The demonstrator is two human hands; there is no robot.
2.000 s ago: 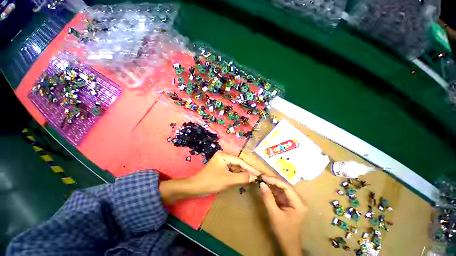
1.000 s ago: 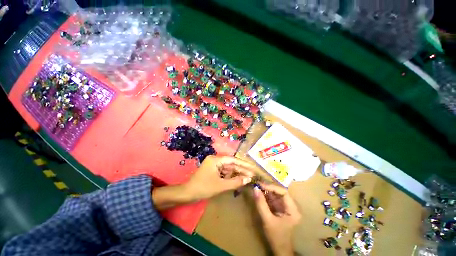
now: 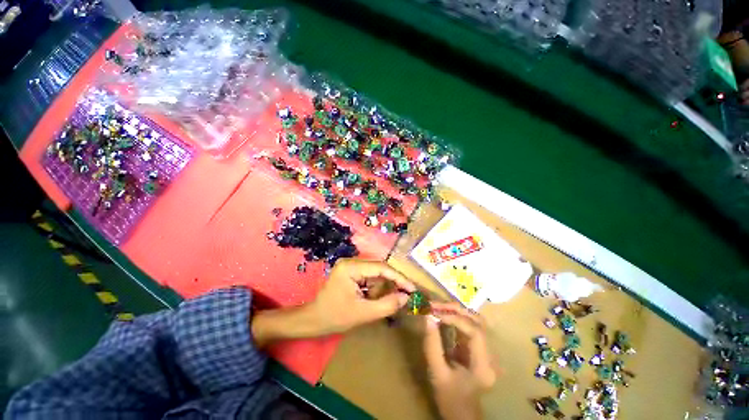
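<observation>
My left hand (image 3: 361, 299) comes in from the left over the edge of the tan board (image 3: 369, 365). Its thumb and fingertips pinch a small green board module (image 3: 416, 303). My right hand (image 3: 461, 353) is just right of it, slightly blurred, with its fingertips close to the module; whether it holds anything I cannot tell. A dense heap of tiny black parts (image 3: 314, 235) lies on the red mat (image 3: 238, 238), above and left of my left hand. Several joined green, silver and black units (image 3: 569, 357) are scattered on the tan board at the right.
A white card (image 3: 476, 258) and a small white bottle (image 3: 567, 285) lie beyond my hands. Many modules (image 3: 353, 156) lie on clear plastic farther back. A pink-purple tray (image 3: 123, 217) heaped with parts is at the left, clear blister trays (image 3: 205, 66) behind it. A pale rail (image 3: 567, 238) edges the bench.
The fingertips of my two hands have parted slightly, and the green module now shows at my left fingertips. My right hand's fingers have opened a little.
</observation>
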